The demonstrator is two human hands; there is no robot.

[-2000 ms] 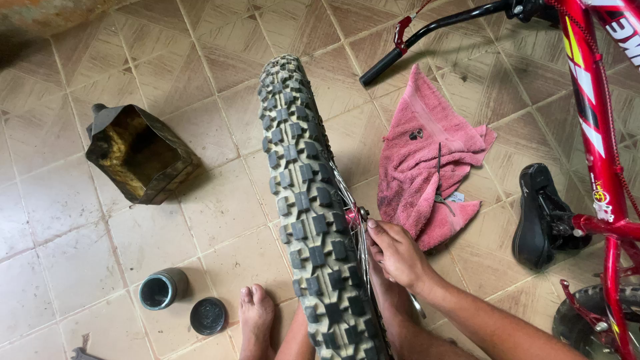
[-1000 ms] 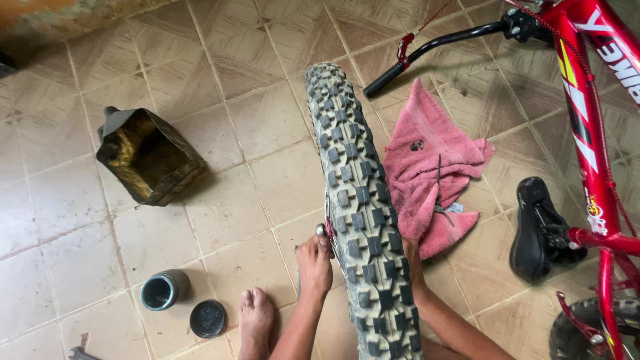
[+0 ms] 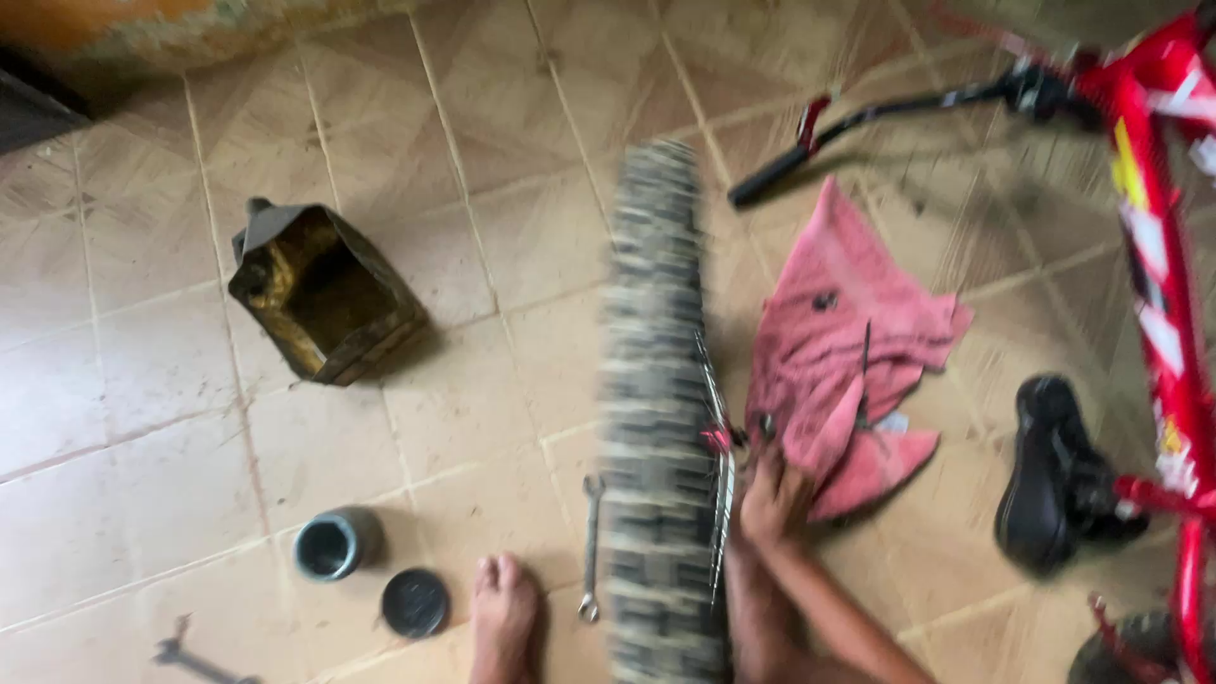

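A bicycle wheel with a knobby tire [image 3: 655,408] stands upright in front of me, blurred. Its pink-red hub [image 3: 714,438] and some spokes show on the right side. My right hand [image 3: 777,499] is right of the hub, over the edge of a pink cloth [image 3: 855,275]. A small dark part [image 3: 768,425] is at its fingertips; whether it is held is unclear. My left hand is not visible. Left of the tire, a combination wrench [image 3: 591,551] lies on the tiled floor. On the cloth are another small dark part [image 3: 825,301] and a thin dark tool [image 3: 865,361].
A cut-open container [image 3: 328,294] stands at left. Below it are an open jar [image 3: 326,548], a round black lid [image 3: 415,603] and another wrench [image 3: 204,663]. My bare foot [image 3: 503,608] is beside the lid. At right are a red bicycle frame [image 3: 1154,313], handlebar [image 3: 912,106] and black saddle [image 3: 1050,475].
My left hand, left of the wheel a second ago, is out of sight. A wrench now lies on the floor there. My right hand, mostly hidden behind the tire then, shows beside the cloth.
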